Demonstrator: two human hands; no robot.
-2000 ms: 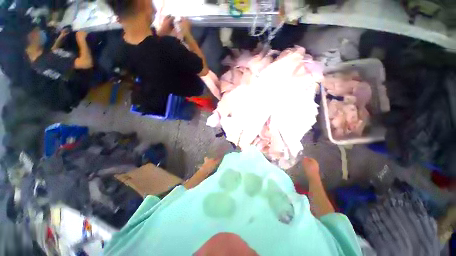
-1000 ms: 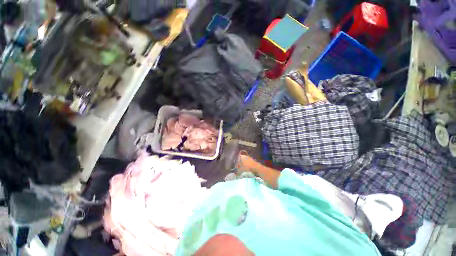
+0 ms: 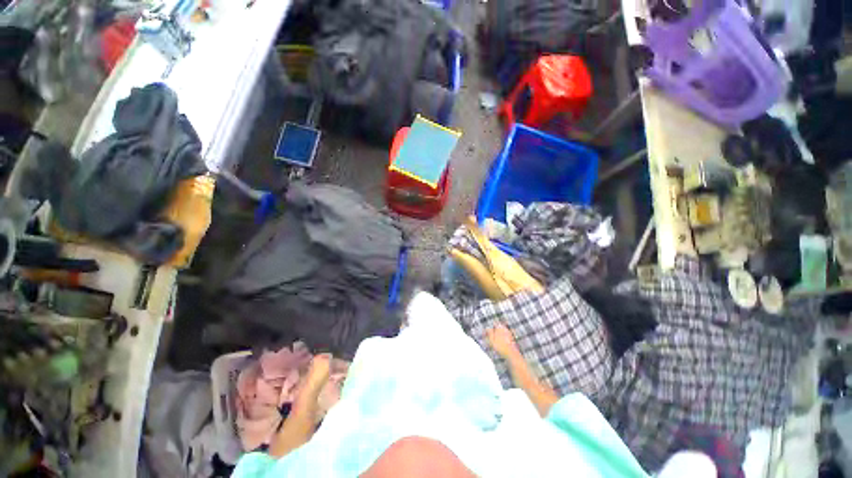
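My left hand [image 3: 319, 368] is low in view, in front of the pink garment pieces [image 3: 263, 392] in a light basket [image 3: 224, 397]. My right hand [image 3: 501, 340] is beside black-and-white checked fabric [image 3: 556, 327]. Both hands are small and blurred. I see nothing held in either, but their fingers cannot be made out. A dark grey garment heap [image 3: 318, 252] lies ahead on the left. A red stool [image 3: 418, 198] with a blue-and-yellow pad [image 3: 427, 151] stands beyond it.
A blue crate [image 3: 546, 168] and a red stool [image 3: 562, 84] stand ahead. The white machine table [image 3: 238, 75] is at left, with grey fabric [image 3: 135, 173] on a tan board [image 3: 194, 219]. At right are another table [image 3: 665, 177], an upturned purple stool [image 3: 715, 61] and more checked fabric [image 3: 682, 327].
The view has swung right, away from the large pale pink heap and two people. The padded stool and blue crate are nearer the centre. Both my hands show again, after only one showed a second ago.
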